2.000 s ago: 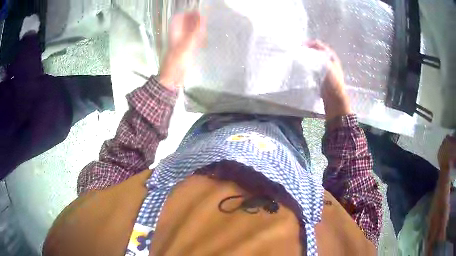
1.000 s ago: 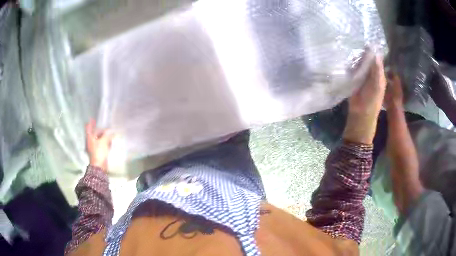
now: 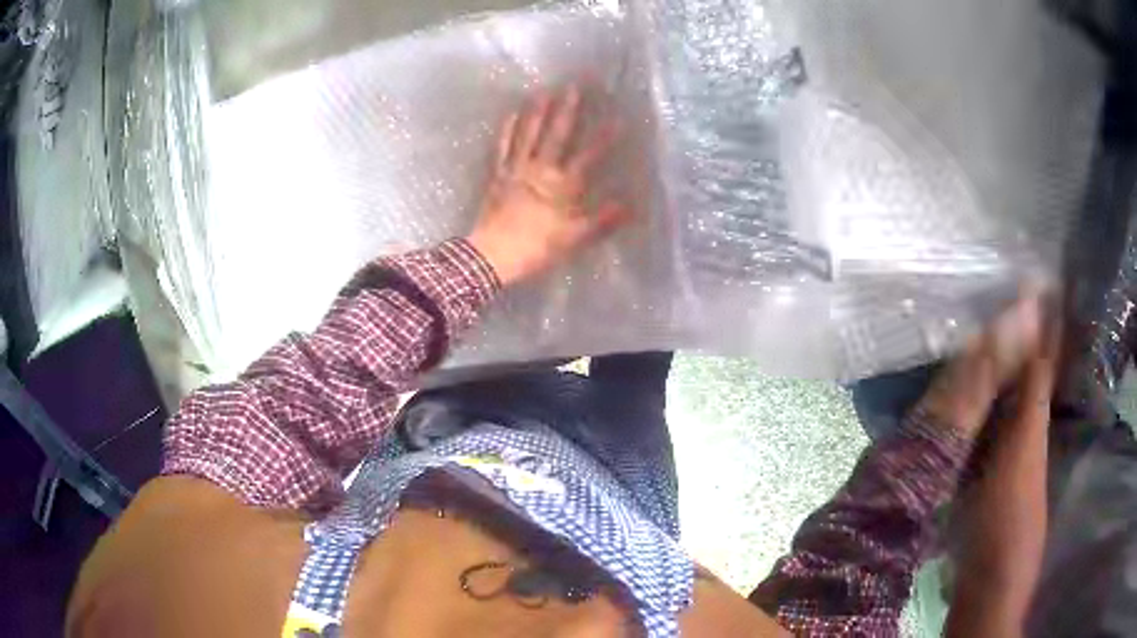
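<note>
A clear bubble wrap sheet (image 3: 412,162) with sparkling dots lies across the work surface in front of me. My bare left hand (image 3: 545,199) is pressed flat on it with the fingers spread, holding nothing. Right of that hand, shiny wrinkled film (image 3: 736,187) shows darker areas beneath it; what lies under it is unclear. A whitish folded flap of wrap (image 3: 885,187) lies further right. My right hand (image 3: 991,355) is blurred at the wrap's near right corner, against another person's hand. Its fingertips and grip cannot be made out.
Another person's bare forearm (image 3: 1007,523) reaches in from the lower right beside my right wrist. Streaked clear film (image 3: 168,162) hangs at the left. A grey-beige surface (image 3: 337,44) shows behind the wrap. Dark clothing (image 3: 87,411) is at the left, and speckled floor (image 3: 748,461) shows below.
My left hand has moved from the wrap's near left edge onto its middle and spread flat. My right hand has moved down and right. The wrap's right side now shows a folded flap.
</note>
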